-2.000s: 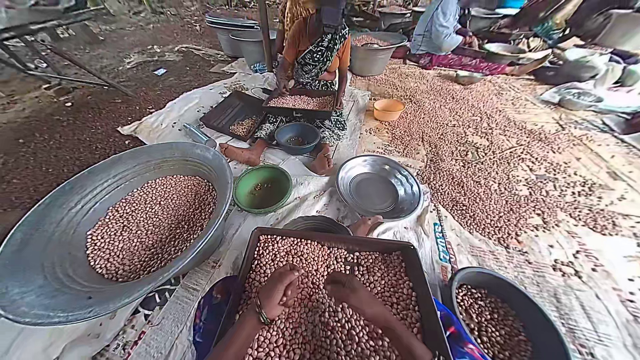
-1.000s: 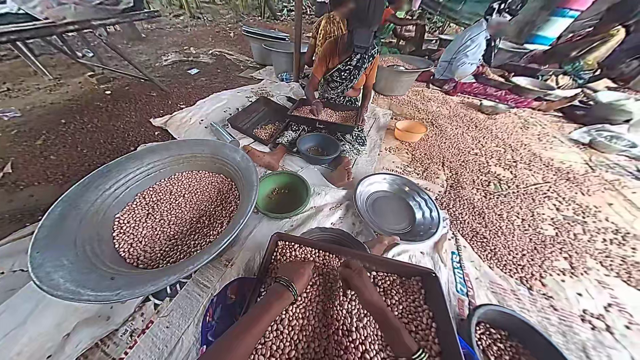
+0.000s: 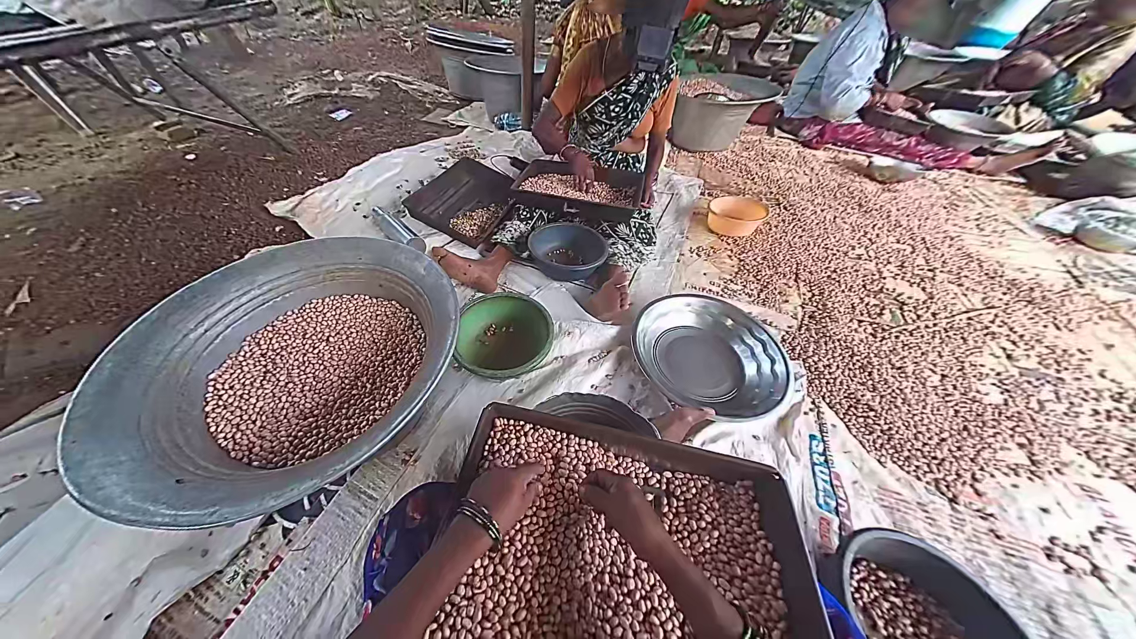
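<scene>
A dark rectangular tray (image 3: 777, 515) full of pinkish-brown nuts or seeds (image 3: 568, 568) lies across my lap. Above its left part is my left hand (image 3: 508, 497), bangles at the wrist, fingers curled and touching the nuts. My right hand (image 3: 621, 506) is to the right of it, fingers bent down at the nuts near the tray's middle. Whether either hand holds any nut cannot be made out. A big metal basin (image 3: 133, 426) with a heap of similar nuts stands to the left. A dark bucket (image 3: 958, 577) at the lower right holds more.
Ahead are a green bowl (image 3: 504, 366) with a few pieces in it, a shiny steel basin (image 3: 754, 373) and a dark bowl (image 3: 568, 253). A person (image 3: 612, 106) sits opposite, sorting in a tray. Nuts cover the sheet at right, beside an orange bowl (image 3: 737, 216). Other people sit behind.
Both hands have shifted a little over the nuts in the tray, and they are slightly farther apart than a second ago. The view has swung somewhat since two seconds ago.
</scene>
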